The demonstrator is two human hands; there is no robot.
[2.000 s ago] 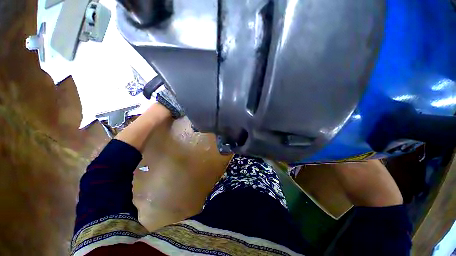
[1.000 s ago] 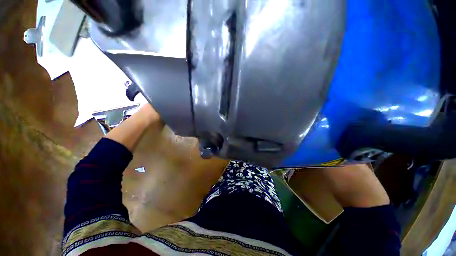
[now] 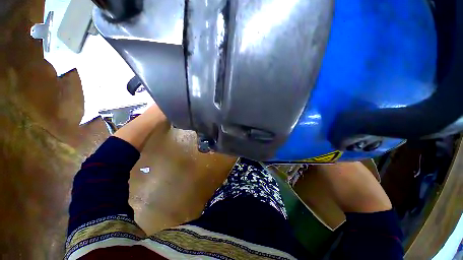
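The cutting machine fills the upper middle and right, with a grey metal motor, a blue band and a yellow warning triangle at its lower rim. Its dark curved handle is at the right. The white fabric lay lies on the brown table to the left, partly under the machine. My left forearm reaches up to the machine's lower left side; my left hand is hidden behind the motor. My right forearm goes up behind the machine's lower right side; my right hand is hidden too. Knife and base plate are hidden.
Silver clamps grip the fabric at its left edge and lower edge. A flat grey bar lies on the fabric. A small white scrap is on the brown table. An open cardboard box stands below, right of my legs.
The machine has shifted left in the picture and turned slightly, showing more of its right handle and warning triangle. The mesh at my left wrist, seen two seconds ago, is now hidden.
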